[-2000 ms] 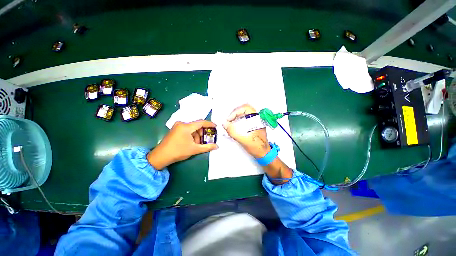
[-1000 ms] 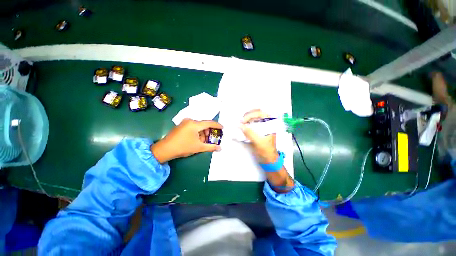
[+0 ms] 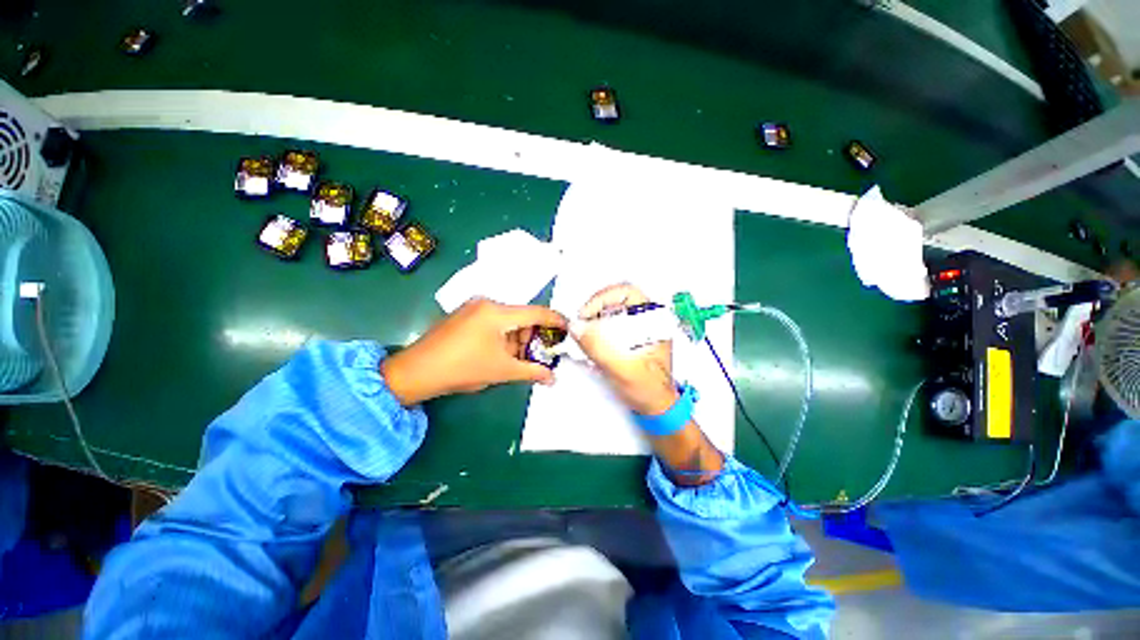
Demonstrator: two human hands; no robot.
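Observation:
My left hand (image 3: 469, 350) holds a small black electronic unit (image 3: 546, 346) between thumb and fingers, over the left edge of the white paper sheet (image 3: 650, 238). My right hand (image 3: 631, 350) holds a white dispensing syringe (image 3: 635, 328) like a pen. Its front end is at the unit; whether the tip touches cannot be told. The bright green adapter (image 3: 690, 316) is on its rear end, with a clear air hose (image 3: 804, 363) and a thin black cord trailing from it. Several black units (image 3: 333, 204) sit grouped on the bench at the left.
Folded wiping paper (image 3: 500, 269) lies left of the sheet. A light blue-green fan (image 3: 50, 300) stands far left. A black dispenser controller (image 3: 981, 356) and crumpled paper (image 3: 888, 244) are at right. Beyond the pale rail (image 3: 375, 138), units (image 3: 604, 104) lie on the belt. A blue sleeve (image 3: 1025, 550) shows lower right.
My right hand has moved left, bringing the syringe's front end from apart to the unit in my left hand. The view has shifted slightly.

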